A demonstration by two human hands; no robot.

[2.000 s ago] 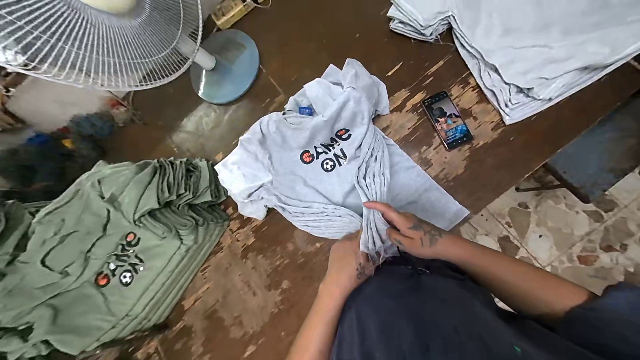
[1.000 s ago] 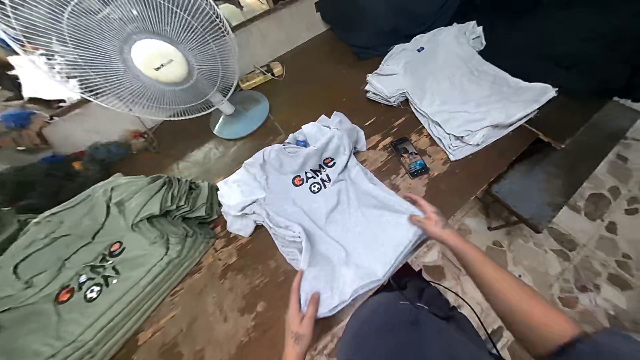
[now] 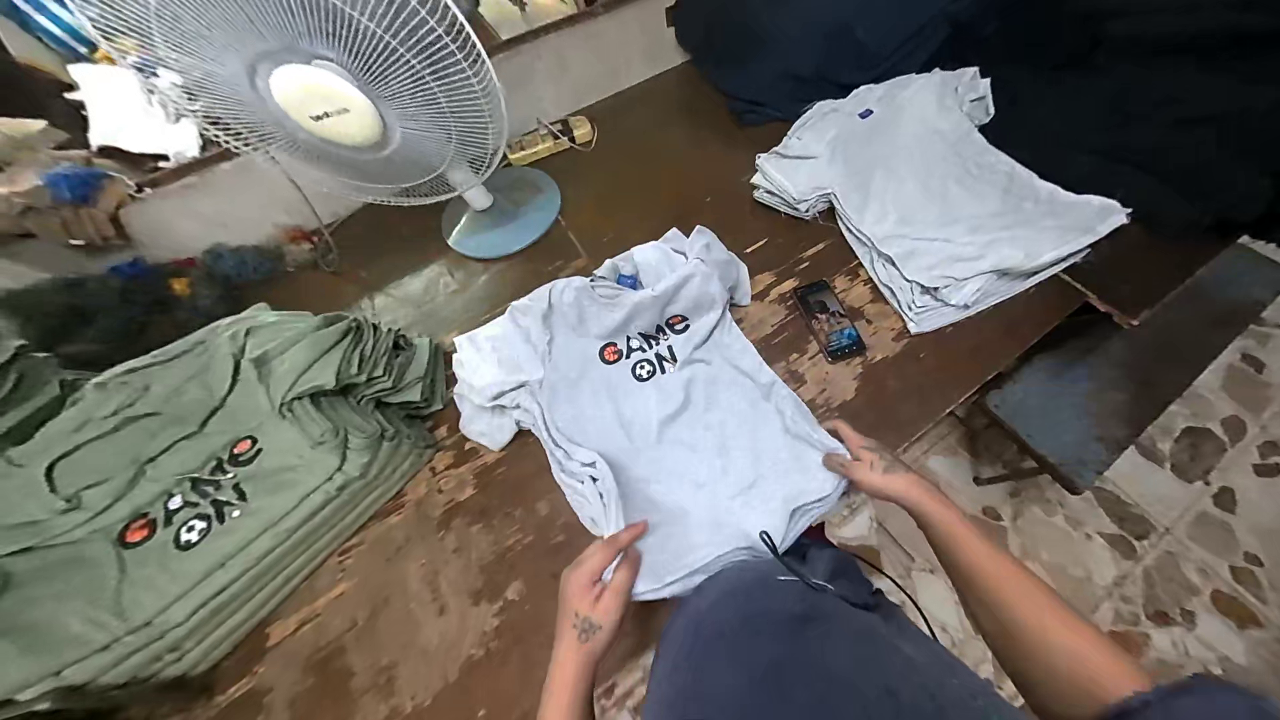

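A stack of light grey printed T-shirts (image 3: 690, 430) lies in the middle of the table, hems towards me. At the lower left corner of the hem, my left hand (image 3: 597, 590) pinches the cloth between thumb and fingers. My right hand (image 3: 870, 462) grips the lower right corner, its fingers on the edge. Up at the right is another stack of plain light grey T-shirts (image 3: 930, 190), a small blue label at the neck. Green printed T-shirts (image 3: 200, 480) are piled at the left.
A white fan (image 3: 330, 100) stands on a blue base behind the shirts, with a power strip (image 3: 550, 140) beside it. A lit smartphone (image 3: 829, 320) lies on the worn brown wooden table (image 3: 380, 590). Dark cloth (image 3: 1080, 90) fills the back right. Below the table's right edge is patterned stone floor.
Two seconds ago both hands were together on the bunched lower part of the top shirt; now it lies spread flat, with one hand at each hem corner. The view has shifted.
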